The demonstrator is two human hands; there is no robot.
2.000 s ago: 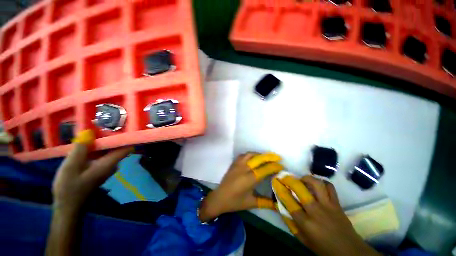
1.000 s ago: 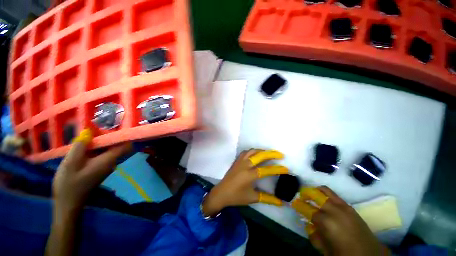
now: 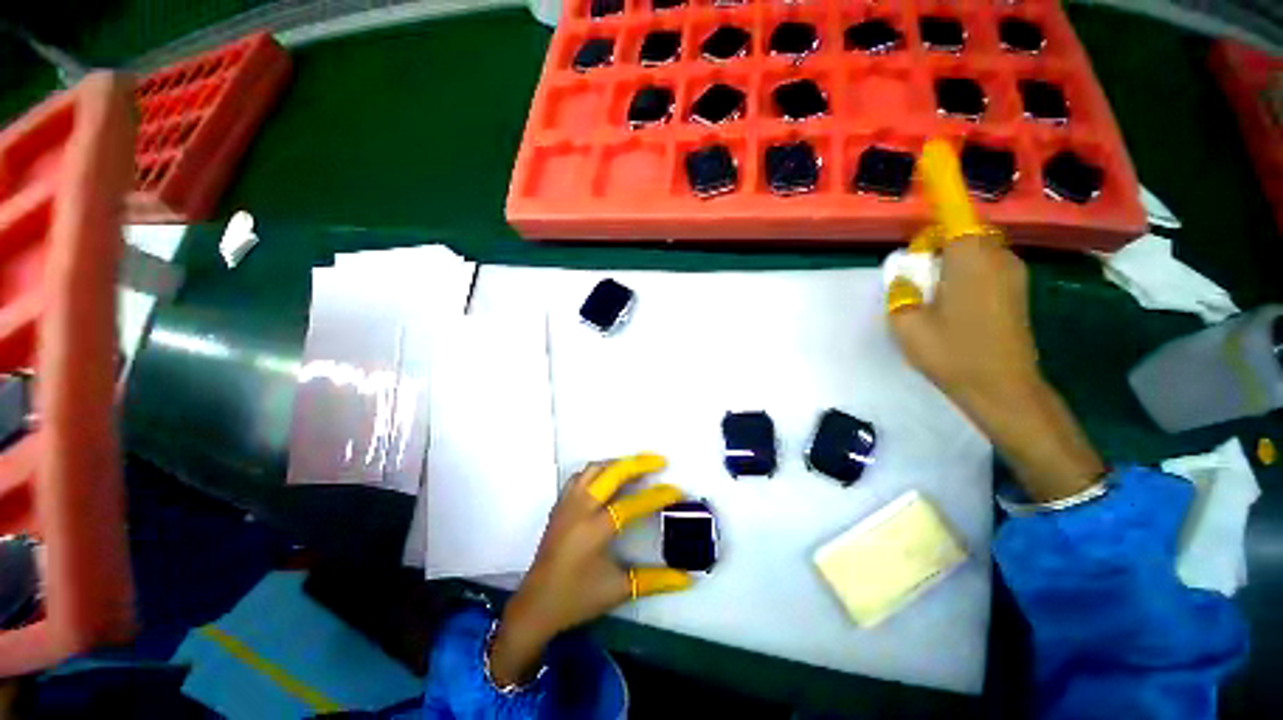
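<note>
My left hand (image 3: 574, 546), in yellow finger cots, has its fingertips at the top and bottom edges of a black smartwatch head (image 3: 690, 540) lying on the white foam mat (image 3: 661, 387). My right hand (image 3: 982, 317) is raised at the front edge of the orange-red watch tray (image 3: 830, 220). Its index finger points over a front pocket. A white cleaning wipe (image 3: 915, 270) is tucked in its fingers. Two watch heads (image 3: 750, 445) (image 3: 843, 446) lie mid-mat and another (image 3: 608, 305) lies near the back left. Their screens face up.
White sheets (image 3: 486, 436) lie on the left of the mat. A cream pad (image 3: 889, 557) is at front right. Another orange-red tray (image 3: 82, 380) stands tilted at the left edge. A whitish container (image 3: 1207, 373) and crumpled wipes (image 3: 1171, 273) are at the right.
My right hand has moved from the near watch head up to the back tray with the wipe. The view has shifted left-to-right, and the left tray and another person's hand have mostly left it.
</note>
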